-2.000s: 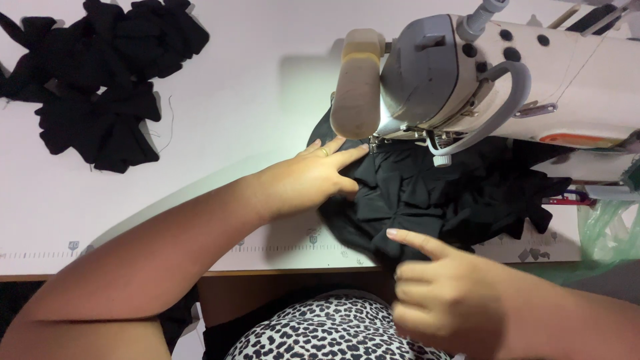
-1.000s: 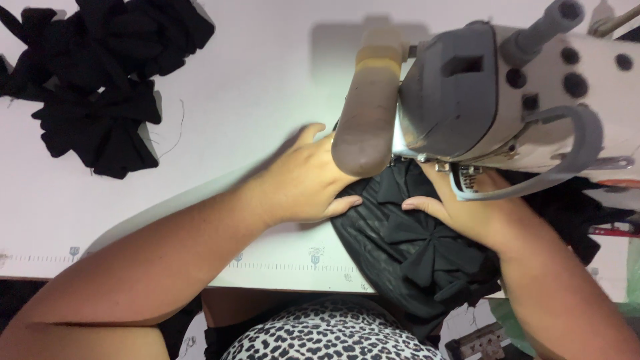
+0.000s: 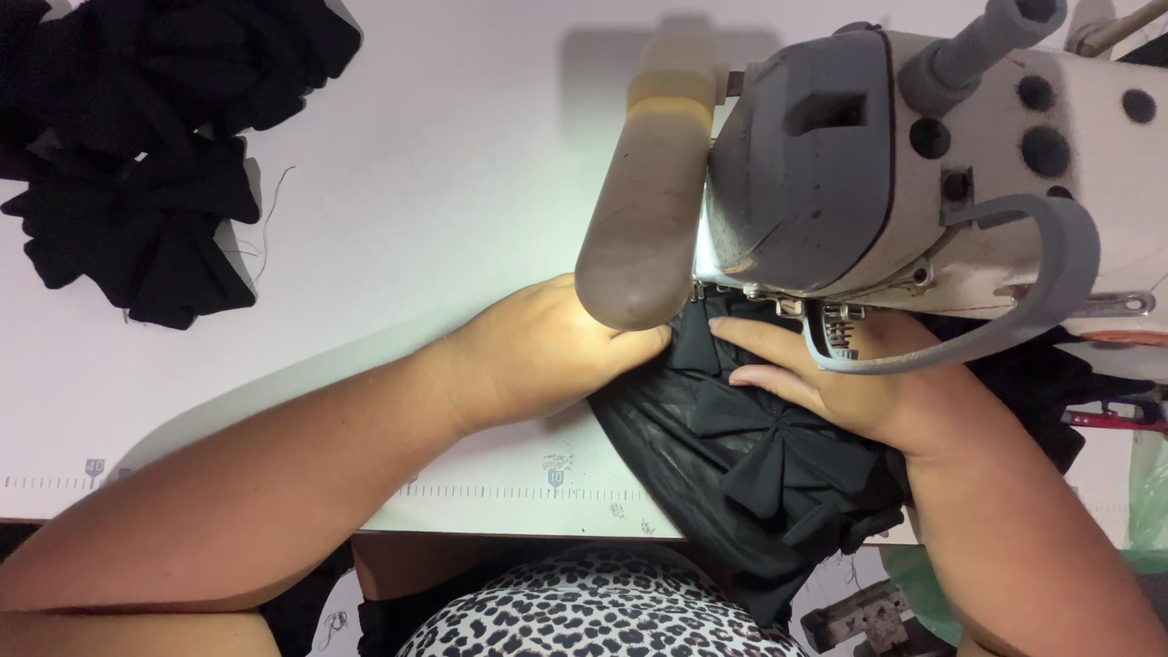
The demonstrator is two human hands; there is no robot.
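Observation:
Black fabric with pleated, bow-like pieces [image 3: 780, 438] lies under the head of a sewing machine [image 3: 803, 164] and hangs over the table's front edge. My left hand [image 3: 557, 347] is at the fabric's left edge by the needle area, its fingers partly hidden behind the machine's lamp [image 3: 643, 219]; its thumb touches the cloth. My right hand [image 3: 821, 374] rests on the fabric right of the presser foot, index and middle fingertips on the cloth, partly hidden by the grey curved guard [image 3: 1077, 265]. The presser foot [image 3: 698, 292] is only partly visible.
More black pleated fabric pieces [image 3: 146, 219] lie at the upper left of the white table [image 3: 401, 182], with loose threads beside them. A printed ruler scale runs along the front edge. A red-handled tool [image 3: 1118, 417] and green translucent plastic [image 3: 1152, 493] are at the right.
My right hand has moved from the front of the fabric up beside the presser foot and now lies on the cloth. More of the fabric hangs over the front edge. The view has moved closer.

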